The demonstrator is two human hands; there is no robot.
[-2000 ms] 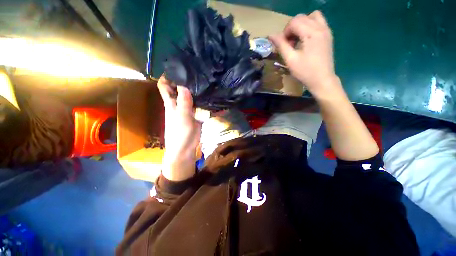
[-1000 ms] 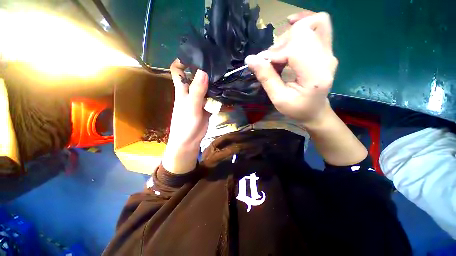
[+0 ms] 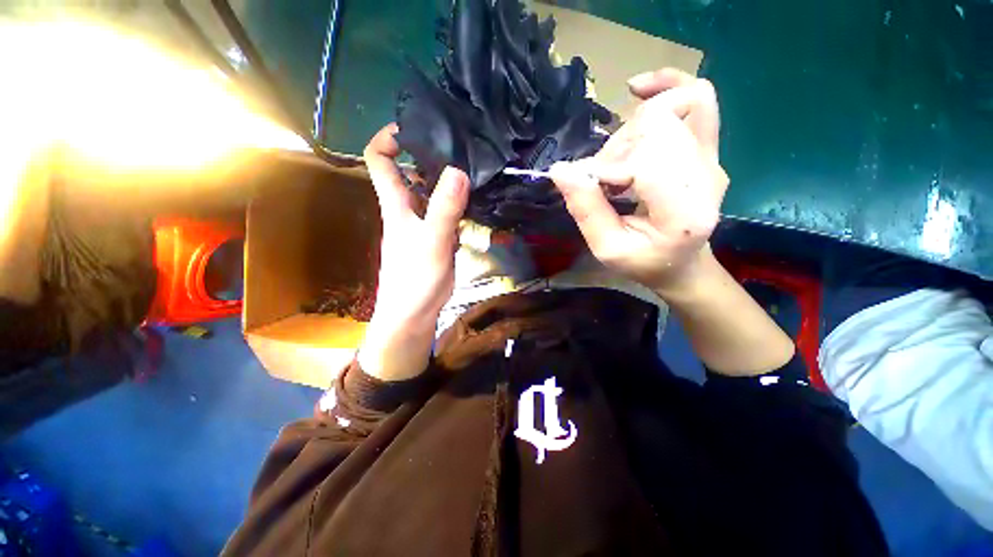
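A matte black spiky part (image 3: 495,98) is held over the bench edge, its spikes pointing up and away. My left hand (image 3: 419,223) grips its lower left side between thumb and fingers. My right hand (image 3: 659,180) pinches a thin whitish stick (image 3: 527,172) at the part's lower right; the stick's tip lies at the black surface, and I cannot tell whether it touches. A small pale piece (image 3: 476,236) shows just below the part. The far side of the part is hidden.
Cardboard mat (image 3: 642,54) on the green bench (image 3: 828,120). Open carton (image 3: 289,261) with dark brown bits at left. Red stools (image 3: 191,272) on both sides. Bright glare at upper left. Another person's pale sleeve (image 3: 920,375) at right; brown clothing at far left.
My right hand has come from the mat beside the round white dish to the black part with the stick. The part has shifted slightly; the dish no longer shows.
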